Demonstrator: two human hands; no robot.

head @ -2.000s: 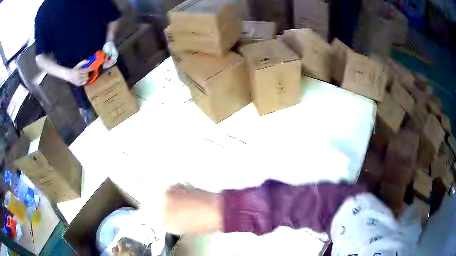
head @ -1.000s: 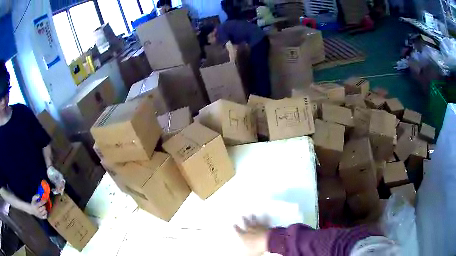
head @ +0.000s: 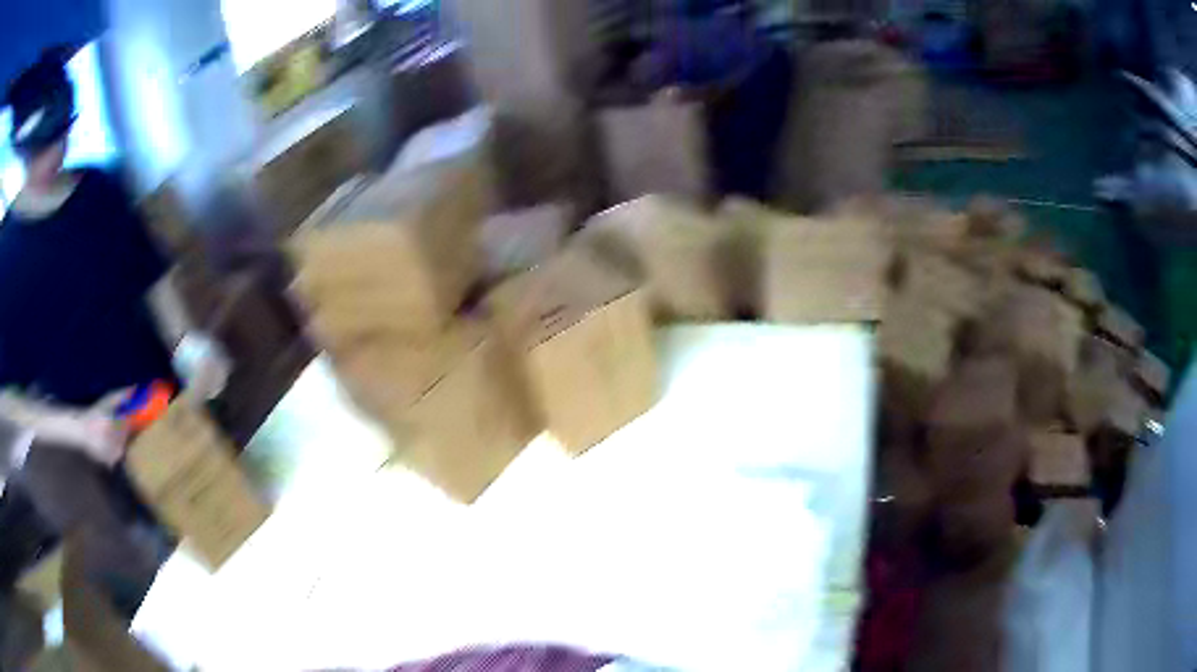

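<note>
The whitish table lies in front of me, glaring bright and blurred. Only a bit of my purple sleeve shows at the bottom edge; no hand of mine is in the picture, and I cannot tell which arm it is. Closed brown cartons stand at the table's far left side, one stacked on another. A pale layered shape, perhaps foam sheets, lies at the table's right part, washed out by glare.
A coworker at the left holds an orange and blue tape gun at a carton. Many cartons are heaped right of the table. Another person stands behind. Clear plastic is at the lower right.
The hand seen on the table a second ago is out of view, and its sleeve shows lower and further left. The view has shifted and blurred. The coworker's tape gun is still at the carton.
</note>
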